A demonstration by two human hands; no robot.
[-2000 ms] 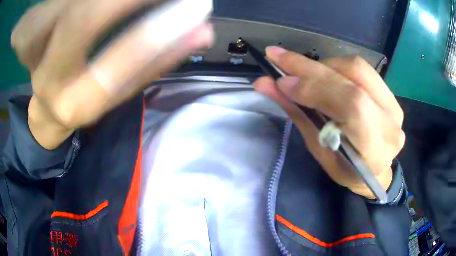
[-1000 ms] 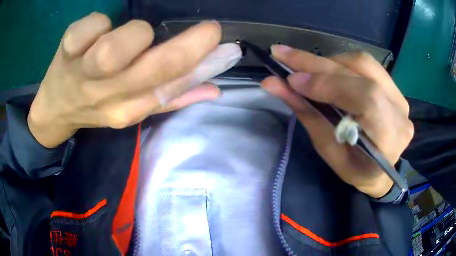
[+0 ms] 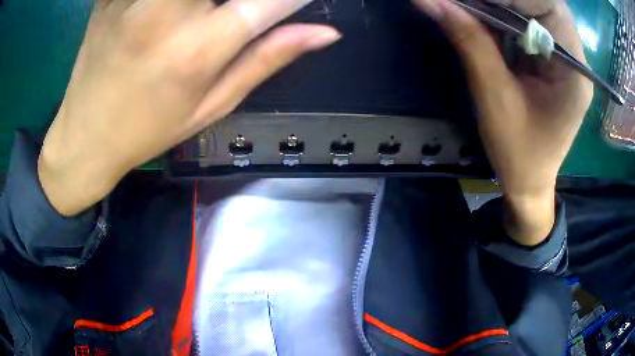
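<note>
The grey fixture bar (image 3: 317, 128) lies across the near edge of the black work tray (image 3: 362, 80). Several dark seats run along it, with small shiny metal parts. The two leftmost visible seats hold small rings or coils. My right hand (image 3: 519, 90) holds the tweezers (image 3: 581, 67), with a whitish band round them; their tips are cut off by the top edge. My left hand (image 3: 160, 83) is over the tray's left side, palm down, thumb apart, with a white finger cot (image 3: 268, 12) on one finger. Its fingertips are partly cut off.
Faint hair-thin wires (image 3: 334, 10) show on the tray at the top edge. The green bench surface (image 3: 35, 69) shows at both sides. A clear tray with pinkish-copper rows (image 3: 623, 90) is at the right edge. My dark, orange-trimmed jacket (image 3: 432, 278) is close below the bar.
Both hands have moved up, away from the bar, to the top of the picture. The tweezers have left the seats. The bar appears lower in view and more of its seats show.
</note>
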